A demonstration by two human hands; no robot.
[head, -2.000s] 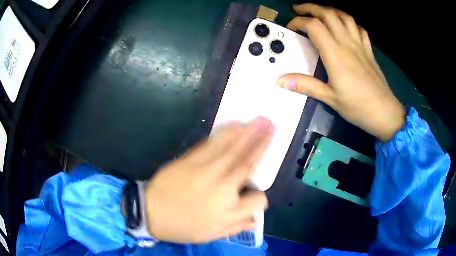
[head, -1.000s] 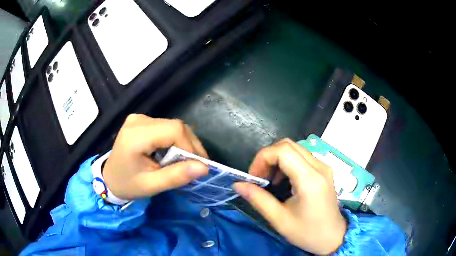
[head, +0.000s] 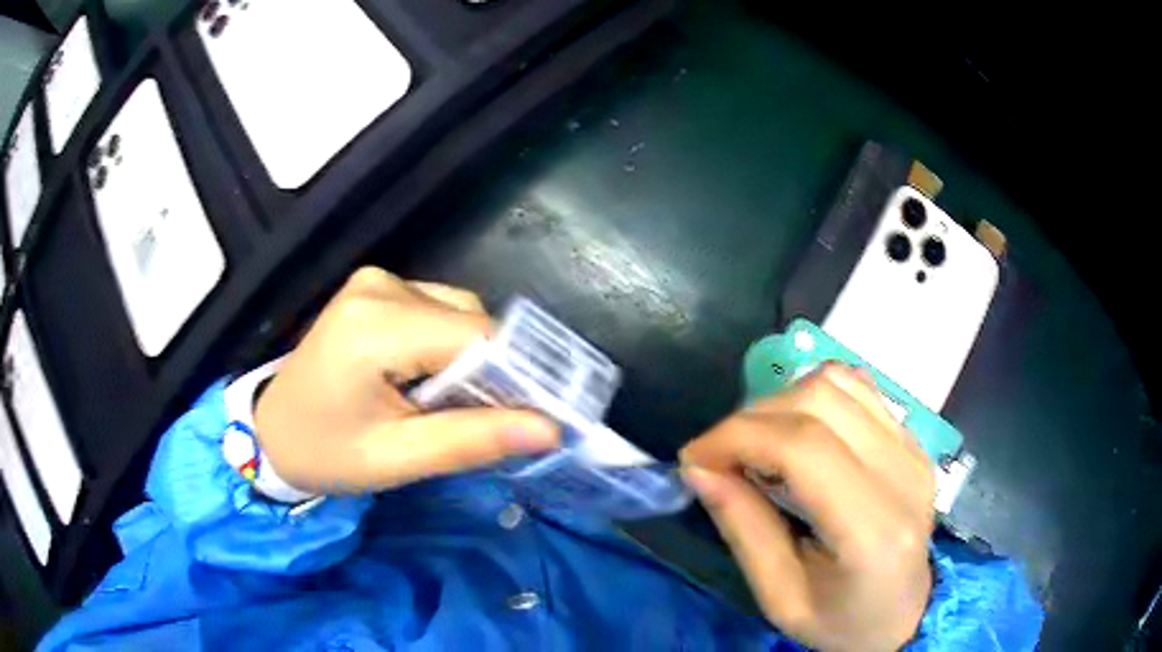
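Note:
My left hand [head: 395, 395] grips a folded stack of whitish-blue label sheets [head: 561, 363] between thumb and fingers. My right hand [head: 816, 497] pinches the right end of a sheet or film at that stack with thumb and forefinger; the area is blurred, so a separate label cannot be told. A white smartphone [head: 920, 299] lies back up on a dark fixture [head: 835, 236], its three lenses toward the tan stops [head: 926, 180]. The teal-green positioning template [head: 828, 347] lies across its lower back, partly hidden behind my right hand.
Black phone trays [head: 287, 242] run along the left, holding several white phones [head: 312, 89]; one phone [head: 156, 223] has faint print on its back. The worn dark-green mat [head: 612, 255] lies between trays and fixture. Blue sleeves frame the bottom.
The view had swung from the phone to the sheets and trays by a second ago. Since then the stack has opened upward, and my right hand has moved slightly right, now overlapping the template.

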